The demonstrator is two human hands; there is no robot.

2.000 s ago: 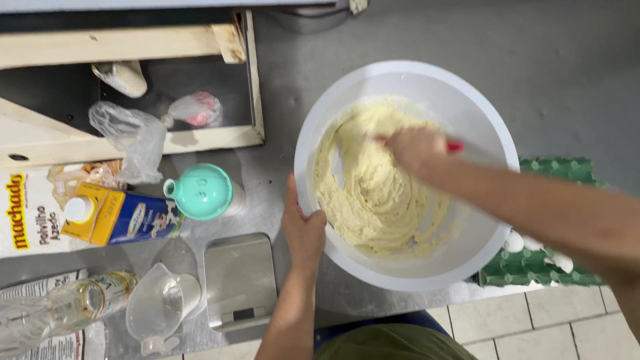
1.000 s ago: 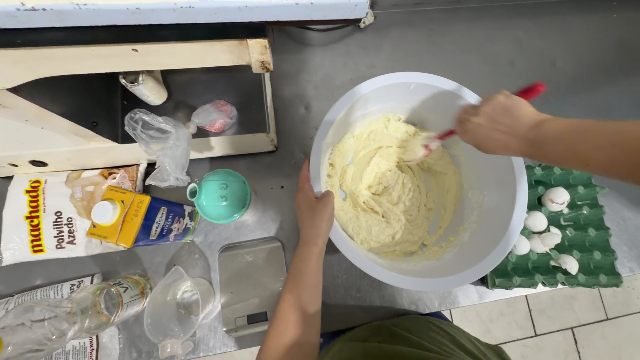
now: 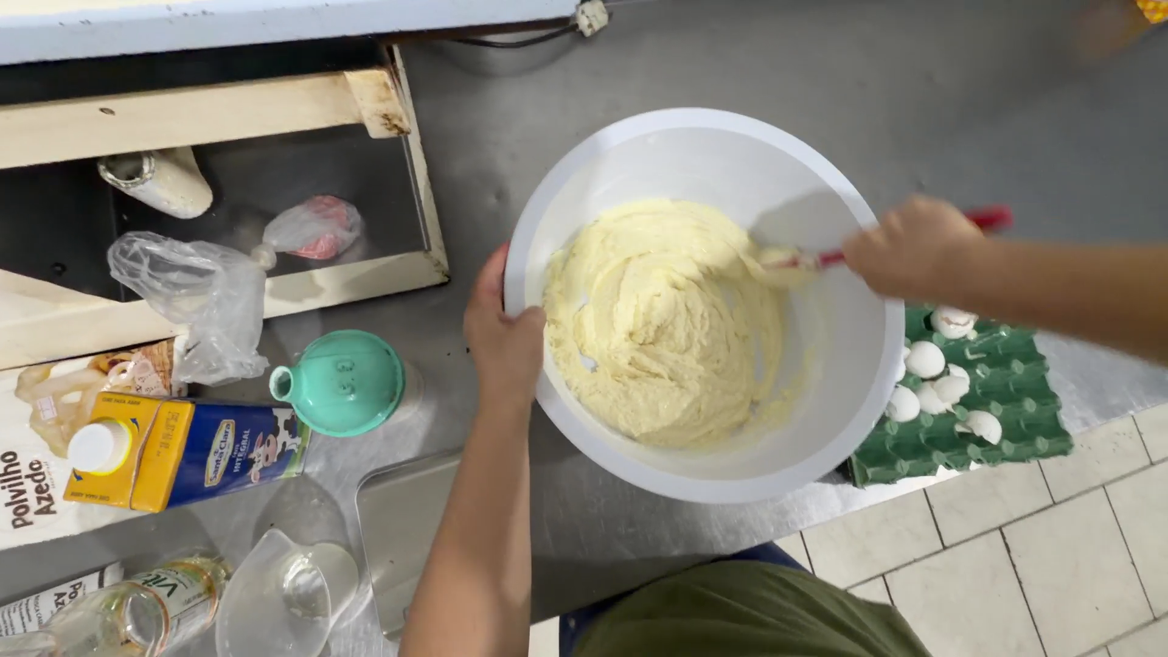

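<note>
A large white plastic bowl stands on a metal worktop and holds a thick pale yellow dough. My left hand grips the bowl's left rim, thumb on the rim and fingers around the outside. In my right hand, over the bowl's right rim, is the red handle of a spatula. Its dough-coated head touches the dough's upper right edge and is slightly blurred.
Right of the bowl, a green egg tray holds several white eggshells. To the left are a teal-lidded container, a milk carton, a plastic bag, a measuring jug, a glass bottle and a kitchen scale.
My right hand has moved from over the dough to the bowl's right rim, the spatula with it. The dough's surface has changed shape. My left hand stays at the rim.
</note>
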